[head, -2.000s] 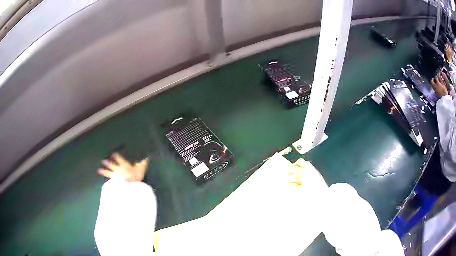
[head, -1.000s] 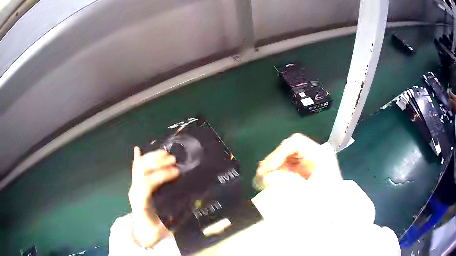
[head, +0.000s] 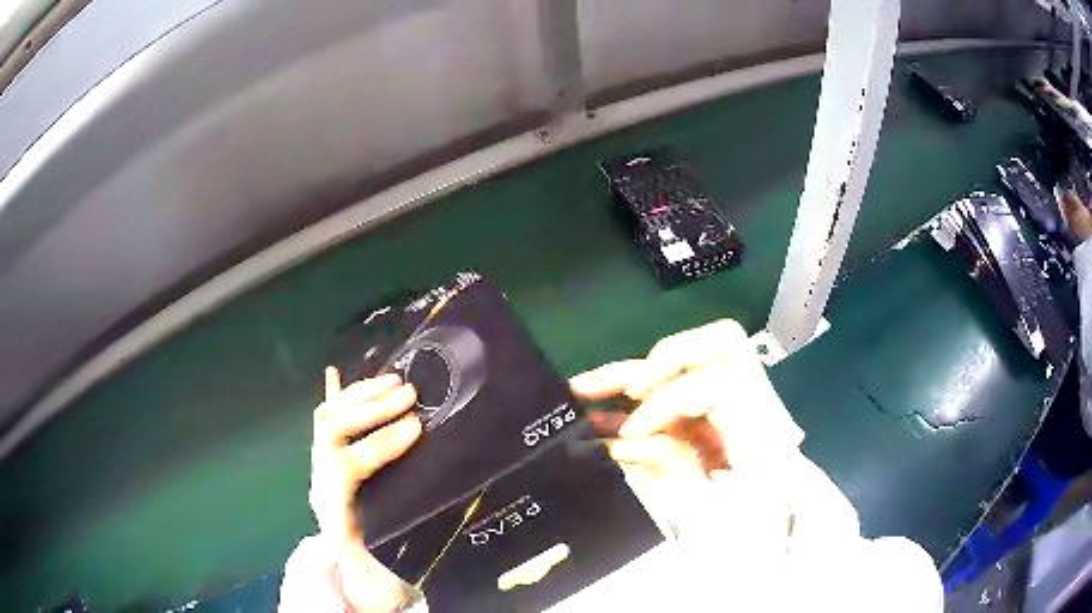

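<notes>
A black retail box is held tilted over the green belt, with a ring picture and white PEAQ lettering. Its hang-tab panel, nearer me, has PEAQ lettering and a pale slot shape. My left hand grips the box's left side, fingers over the front. My right hand is at the box's right edge near the fold, its fingertips touching it. Glare and overlap hide whether it grips the edge or holds a small piece. Both white sleeves are overexposed.
Another black box lies on the belt beyond. A white post stands to the right. Overlapping dark boxes lie at the right near another person's hand and sleeve. A grey guard runs behind.
Two seconds ago the near box lay on the belt; now a box is in my left hand. Over the last second my right hand has moved left to its edge.
</notes>
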